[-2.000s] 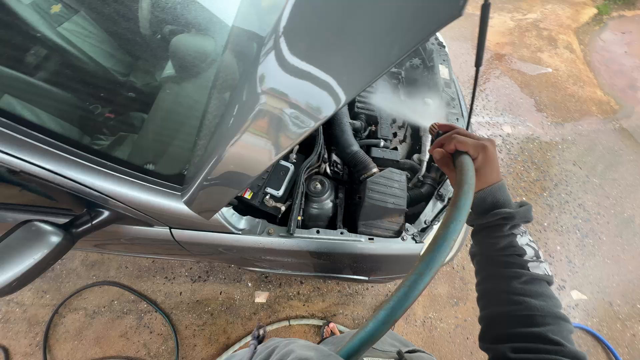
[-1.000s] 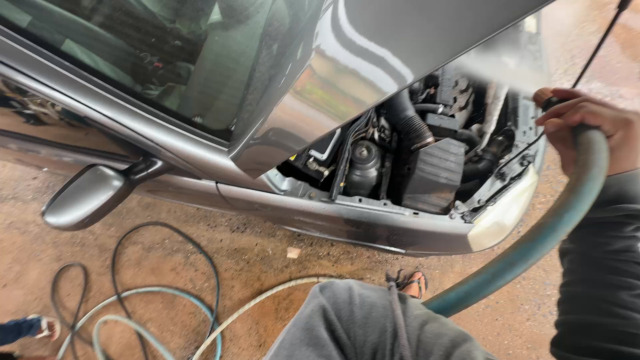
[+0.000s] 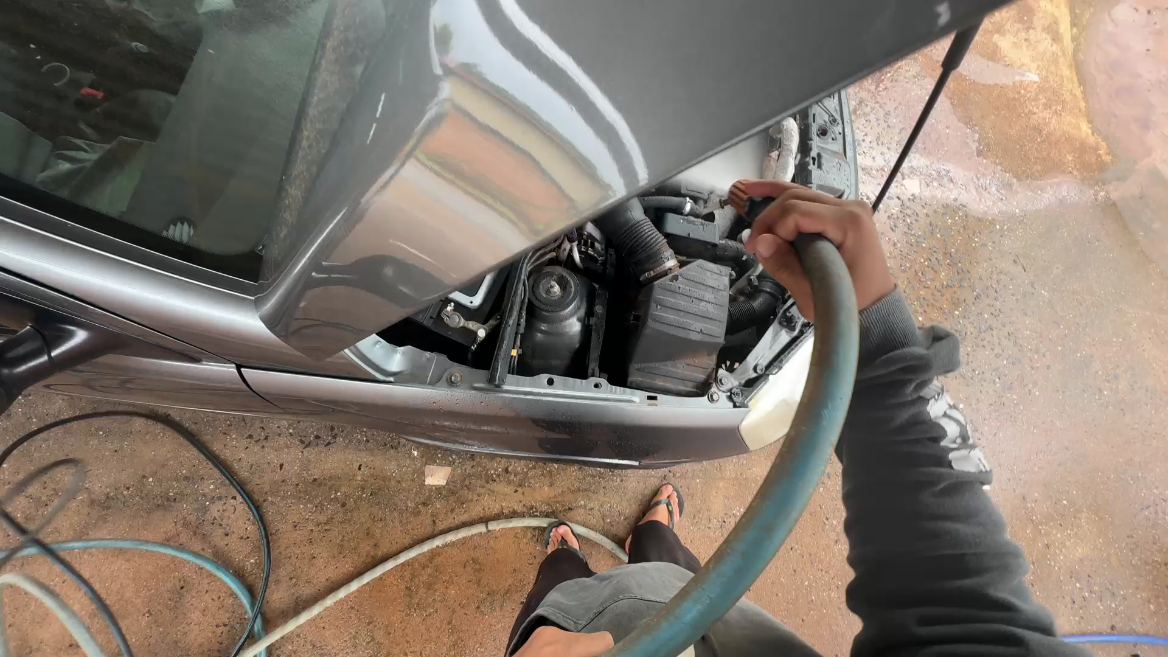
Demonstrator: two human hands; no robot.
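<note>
My right hand [image 3: 817, 242] grips the end of a thick blue-green hose [image 3: 785, 465] above the front of the engine bay, its black end fitting pointing in under the raised hood [image 3: 511, 182]. Below the hand are a black ribbed air filter housing [image 3: 680, 324], a corrugated air intake duct [image 3: 636, 239] and the black strut tower [image 3: 555, 310]. At the bottom edge my left hand [image 3: 566, 642] is partly in view beside the lower part of the hose; its fingers are mostly cut off, so its hold cannot be told.
A thin hood support rod [image 3: 922, 119] rises right of my right hand. The fender [image 3: 511, 420] and the headlight [image 3: 776, 401] border the engine bay. A pale hose [image 3: 411, 557] runs by my feet, with looped hoses [image 3: 260, 538] at lower left. The ground looks wet.
White spray seen earlier over the engine no longer shows plainly. My left hand has come into view at the bottom edge. The view has shifted.
</note>
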